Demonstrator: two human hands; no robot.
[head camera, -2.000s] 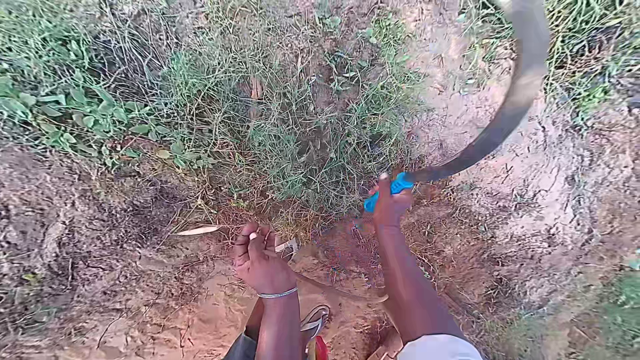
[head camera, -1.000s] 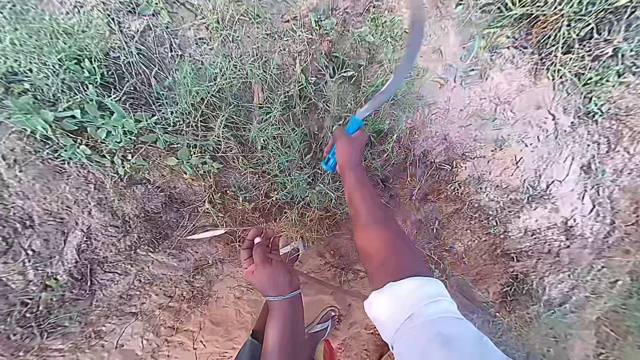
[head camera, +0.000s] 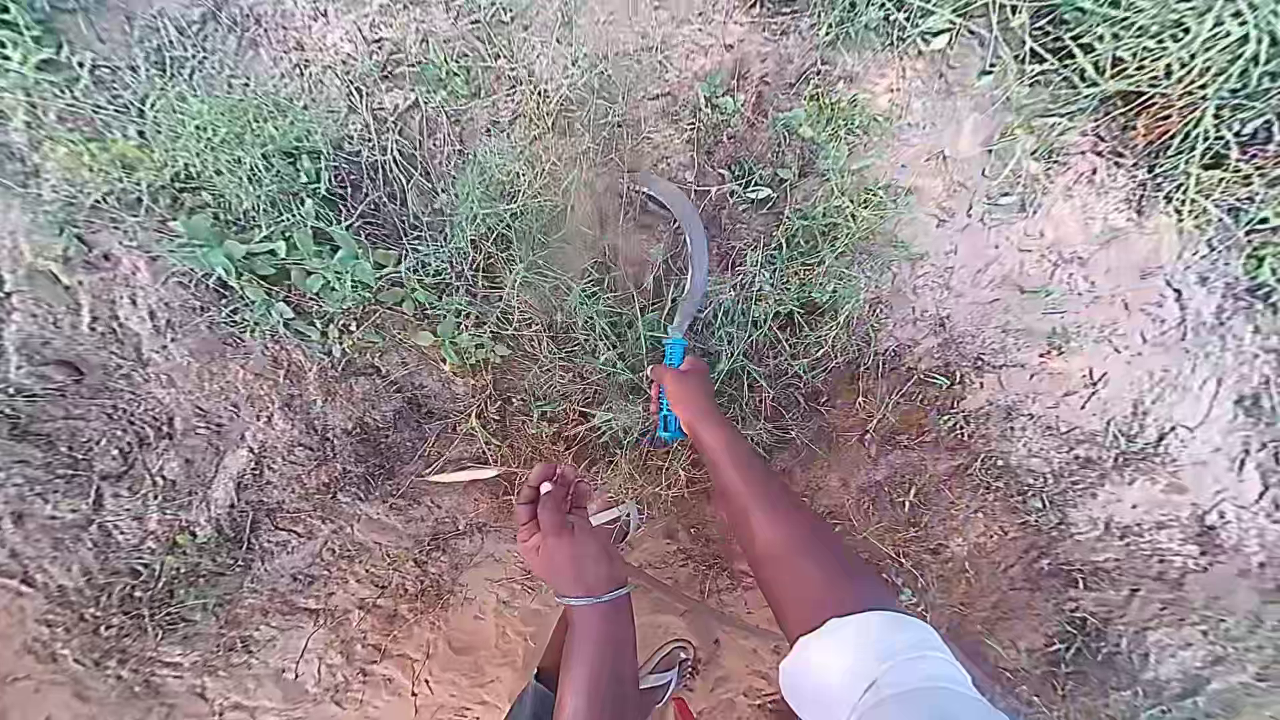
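Observation:
My right hand (head camera: 685, 392) grips the blue plastic handle of a sickle (head camera: 695, 255). Its curved metal blade points away from me, the tip bending to the left over low green grass (head camera: 600, 335). Nearer to me and to the left, my left hand (head camera: 565, 525) has its fingers curled, a metal bangle (head camera: 593, 598) round the wrist. A dry pale leaf (head camera: 463, 475) lies just left of those fingers, and a pale strip (head camera: 612, 515) shows to their right. Whether the left fingers pinch anything is hidden.
Broad-leaved weeds (head camera: 320, 270) grow at the left, and a thick grass clump (head camera: 1190, 90) stands at the top right. Reddish bare soil (head camera: 1080, 300) runs down the right side. A sandalled foot (head camera: 665, 672) is at the bottom, close to my left forearm.
My right hand has moved left with the sickle, from beside the grass patch to over it. The blade has swung from the upper right to upright with its tip leftward. My left hand has stayed low.

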